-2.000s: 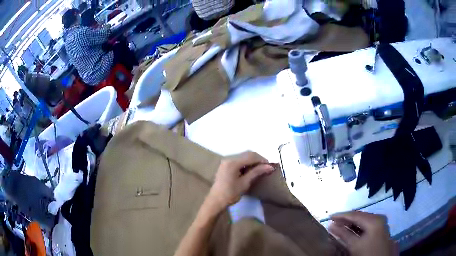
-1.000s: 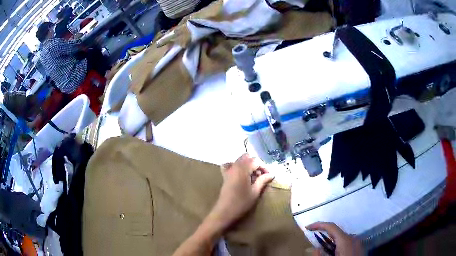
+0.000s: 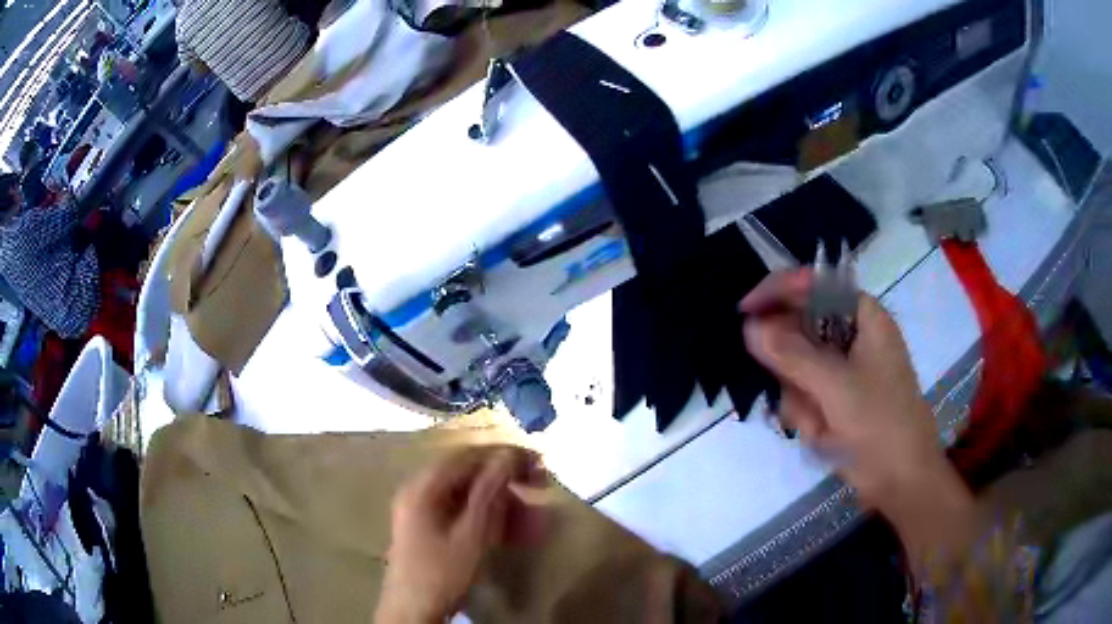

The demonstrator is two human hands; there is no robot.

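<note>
The tan garment panel point(image 3: 354, 488) lies at the lower left, its edge near the needle area of the white sewing machine point(image 3: 488, 183). My left hand point(image 3: 457, 524) is on the panel's edge, fingers bent together on the cloth. My right hand point(image 3: 841, 378) is raised over the machine bed, closed around the small metal thread snips point(image 3: 834, 290), points up and slightly blurred. The black cut pieces point(image 3: 683, 323) lie on the bed behind my right hand, with pointed ends. A black strip point(image 3: 622, 134) hangs over the machine arm.
Heaped tan and white pieces point(image 3: 244, 256) lie beyond the machine. A measuring tape point(image 3: 780, 536) runs along the near table edge. A red strap point(image 3: 994, 329) is at the right. A person in a checked shirt point(image 3: 49, 262) sits at far left, near a white bin point(image 3: 79, 396).
The view has swung right, so the machine sits further left. My right hand with the snips has risen from the near table edge to over the black pieces. My left hand stays at the panel's edge.
</note>
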